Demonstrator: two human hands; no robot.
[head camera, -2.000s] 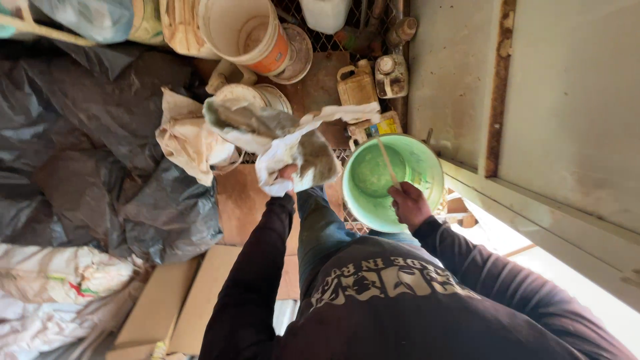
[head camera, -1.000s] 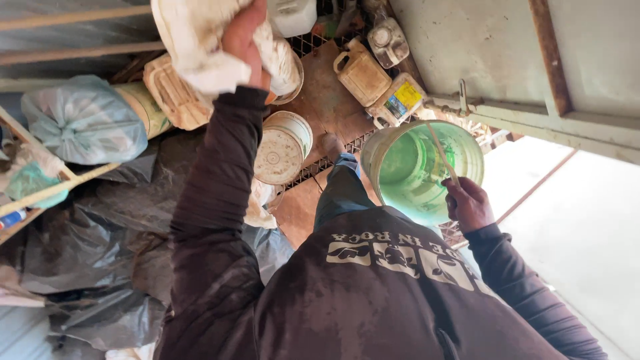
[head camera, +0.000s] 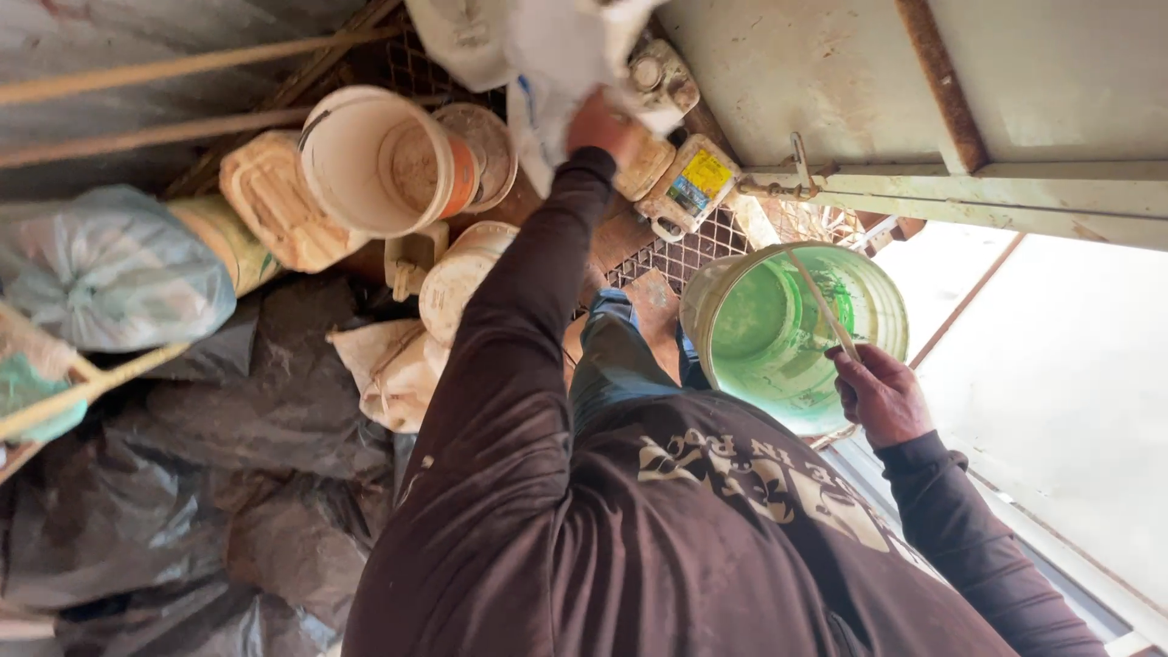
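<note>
My left hand (head camera: 604, 128), blurred by motion, is closed on a whitish sack (head camera: 558, 46) at the top of the view, above jugs on the floor. My right hand (head camera: 881, 392) grips a thin pale stick or handle (head camera: 824, 306) that reaches across the mouth of a plastic bucket (head camera: 794, 338). The bucket is green inside, with darker green smears on its wall, and hangs or stands tilted at my right side. Whether the stick is the bucket's handle, I cannot tell.
An open white bucket (head camera: 365, 164), a lidded pail (head camera: 465, 274) and a jug with a yellow label (head camera: 691, 187) stand ahead. Black plastic sheeting (head camera: 265, 456) lies left, below a tied plastic bag (head camera: 109, 269). A metal door panel (head camera: 1049, 91) with a latch (head camera: 801, 169) borders the right.
My left hand has swung with the sack, from over the containers at the upper left toward the top centre. My right hand still holds the stick at the green bucket. The view has shifted.
</note>
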